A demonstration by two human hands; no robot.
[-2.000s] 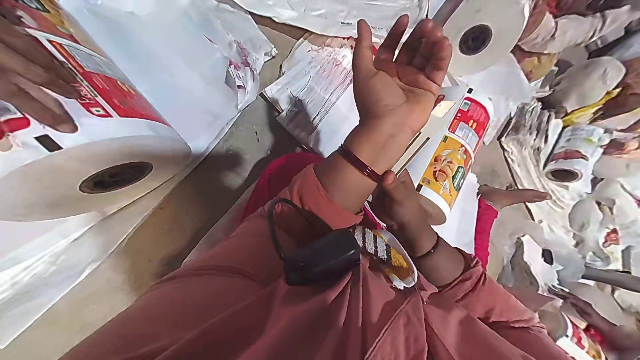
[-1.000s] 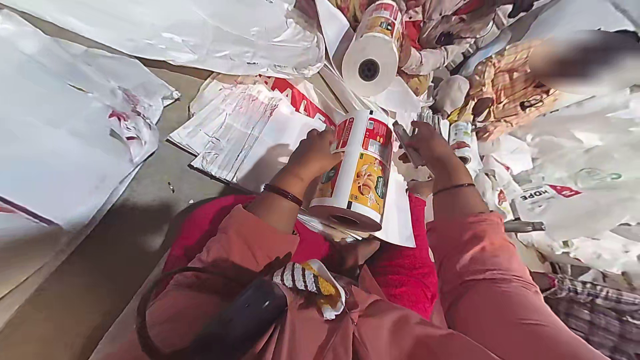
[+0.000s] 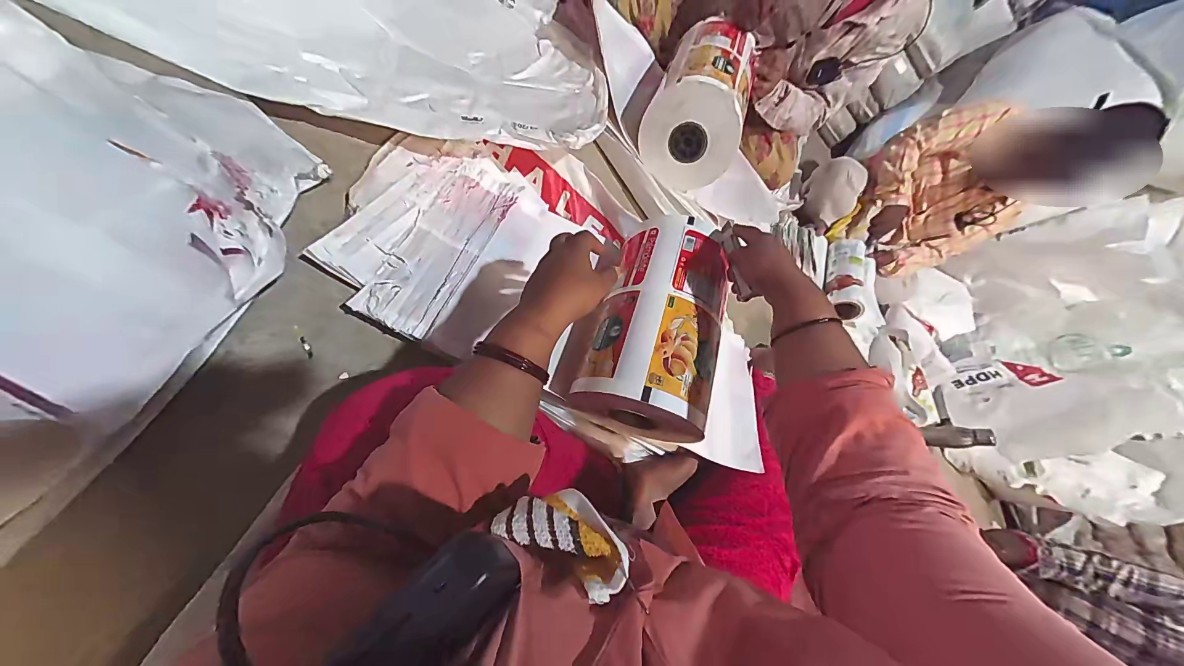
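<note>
A roll of printed packaging film point(image 3: 659, 324), red, yellow and white, lies lengthwise in front of me over white sheets point(image 3: 735, 407). At the roll's upper left side is my left hand point(image 3: 569, 277), fingers bent against the film; whether it grips an edge cannot be told. My right hand point(image 3: 763, 264) is at the upper right side of the roll, closed on a small, flat, greyish object point(image 3: 737, 268) whose kind is unclear. The roll's near end shows a dark core hole. Beyond it stands a second printed film roll point(image 3: 689, 139), its white end facing me.
To the left lie stacked white sheets point(image 3: 435, 250) and large white plastic wrapping point(image 3: 129, 194). A smaller printed roll point(image 3: 846, 277) is on the right, near white HDPE sacks point(image 3: 1064, 342). Other people sit at the far side, one in a checked garment point(image 3: 943, 176). My legs are folded around the work.
Two seconds ago my left hand was raised with its palm open; by one second ago it was down at the roll's side. Since then both hands have stayed at the roll. The view has shifted.
</note>
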